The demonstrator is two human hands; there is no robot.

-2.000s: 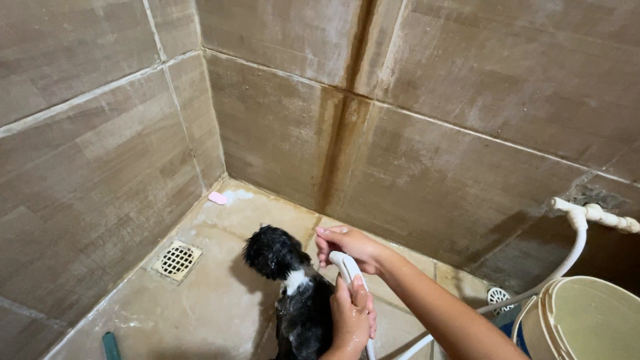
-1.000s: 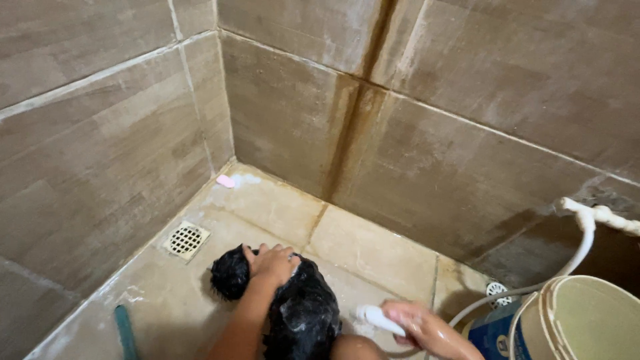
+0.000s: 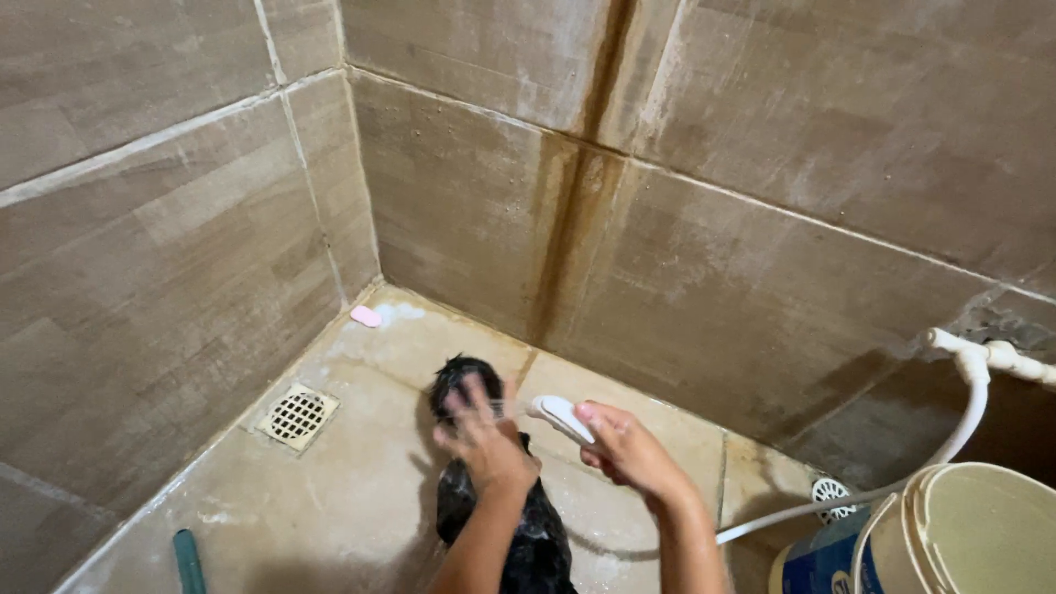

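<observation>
A small black wet-furred animal, probably a puppy (image 3: 536,544), is on the tiled floor at lower centre, its head facing the wall. My left hand (image 3: 487,445) is over its head and neck, fingers spread and blurred; whether it touches the fur is hard to tell. In my right hand (image 3: 627,445) is a white handheld sprayer (image 3: 563,417), its nozzle pointing left at my left hand and the animal's head, with water coming out. A white hose (image 3: 792,509) runs along the floor at the right.
White pipe fittings (image 3: 986,356) jut from the right wall above a large plastic bucket (image 3: 891,536). A square floor drain (image 3: 298,417) lies at left, a round one (image 3: 833,499) by the bucket. A pink soap-like piece (image 3: 365,316) lies near the corner, a green object (image 3: 189,561) at lower left.
The sprayer in my right hand has moved up and left, close to the animal's head, and water now shows. My left hand, earlier resting on the animal's neck, has its fingers spread.
</observation>
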